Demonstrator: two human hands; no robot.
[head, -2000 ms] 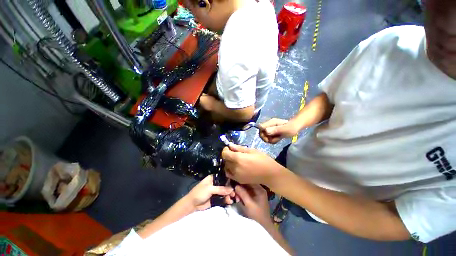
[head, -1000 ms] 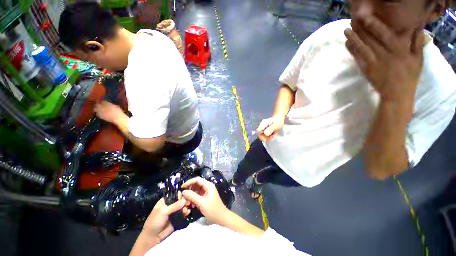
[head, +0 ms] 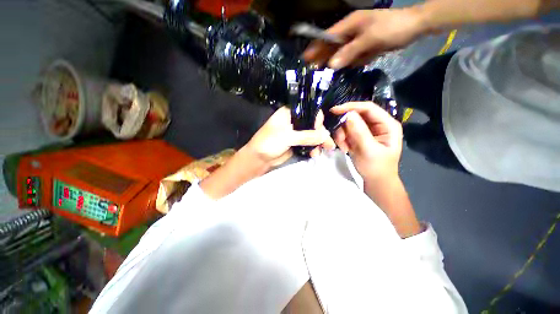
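My left hand (head: 279, 138) is closed around a few black cable connectors (head: 302, 113) in front of my body; silver and white tips stand up above it. My right hand (head: 373, 138) is just right of it, thumb and fingers pinched on a small piece with a light tip (head: 344, 118), too small to name surely. A big shiny black cable bundle (head: 248, 61) lies behind my hands. Another person's hand (head: 362, 37) reaches in above the connectors with a thin, blurred grey tool (head: 316, 32).
An orange machine control box (head: 101, 178) with a keypad is at left. A scrap bucket (head: 46, 101), a paper sack (head: 123, 110) and another brown sack (head: 178, 184) are nearby. A person in a white shirt (head: 509, 110) stands at right. A yellow-black line (head: 525, 264) marks the grey floor.
The view has turned down and left, bringing the control box and scrap containers back in. The other person's hand now reaches over the connectors with a tool. The seated worker has left the view.
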